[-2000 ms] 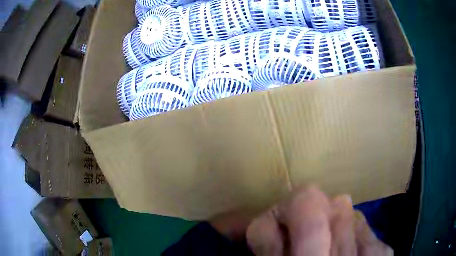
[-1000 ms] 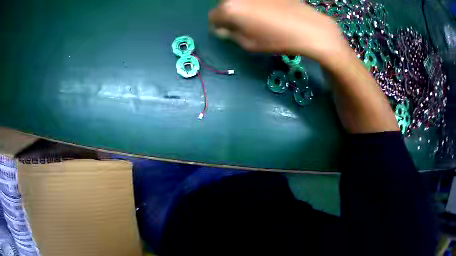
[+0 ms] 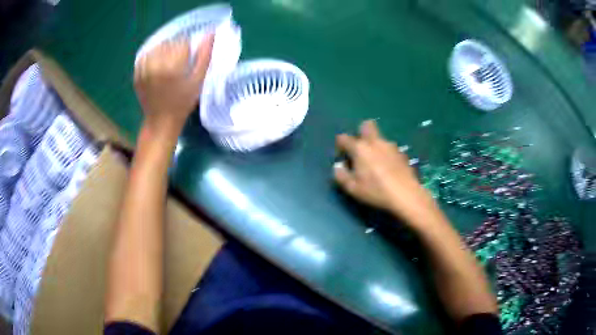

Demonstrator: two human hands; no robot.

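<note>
My left hand (image 3: 163, 82) grips a white slotted housing (image 3: 219, 49) at the upper left of the table. Another white round housing (image 3: 261, 108) lies open side up beside it, touching or overlapping it. My right hand (image 3: 379, 167) is low over the table to the right, thumb and fingertips curled with a dark gap between them; blur hides whether it holds anything. A pile of wired green ring boards (image 3: 496, 173) lies just beyond it, with dark and red wires and tiny white connectors.
A single white housing (image 3: 481, 74) lies at the upper right, another (image 3: 583, 173) is at the right edge. An open carton (image 3: 85, 242) with stacked white housings (image 3: 39, 190) stands at the left against the table edge. More wired boards (image 3: 536, 268) lie lower right.
The view has swung from the carton to the table. Both hands now show, the left with a housing. White housings are now in view on the table; the two separate ring boards no longer show.
</note>
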